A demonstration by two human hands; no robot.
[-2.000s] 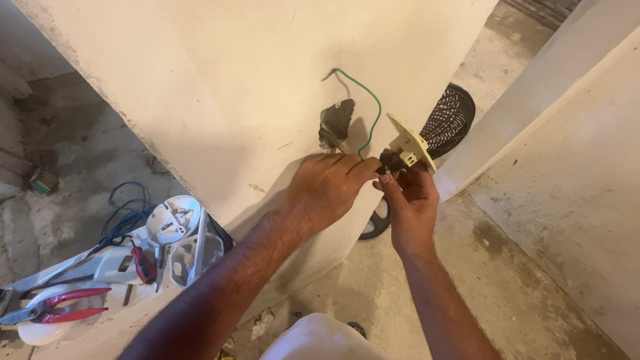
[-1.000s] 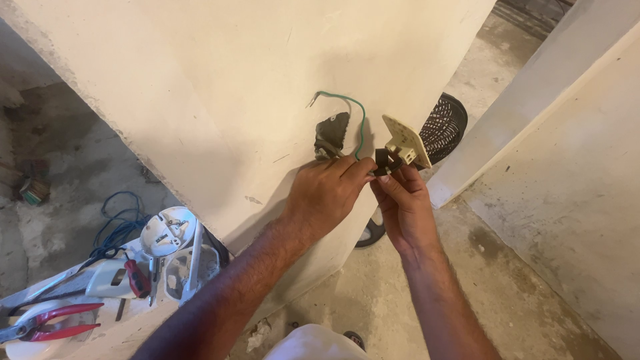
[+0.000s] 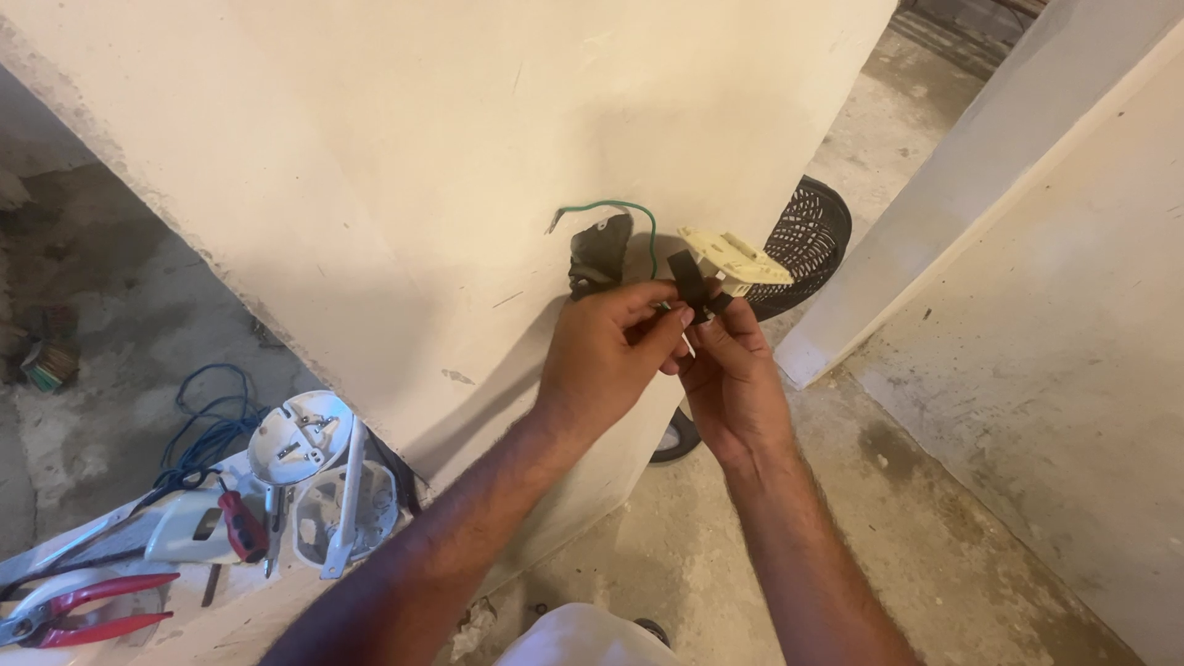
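Note:
My left hand [image 3: 610, 351] pinches black electrical tape [image 3: 686, 277] between thumb and fingers, just right of a rough wall hole [image 3: 599, 252]. Close against it, my right hand [image 3: 740, 379] grips the wires at the back of a cream switch or socket plate [image 3: 735, 256]; the exact grip is hidden behind the fingers. The plate is tilted and stands off the wall. A loose green wire [image 3: 653, 231] curves out near the hole, its bare end pointing left.
On a ledge at lower left lie red-handled pliers [image 3: 102, 606], a red screwdriver [image 3: 242, 525], a white round fitting [image 3: 301, 437], a white plate [image 3: 180, 527] and a blue cable coil [image 3: 208, 425]. Behind the wall edge is a black basket [image 3: 814, 231]. A wall [image 3: 1045, 277] stands at right.
The cream plate has tipped over from steep to flatter. A black strip of tape now sticks up between my hands. Both hands remain close together beside the hole.

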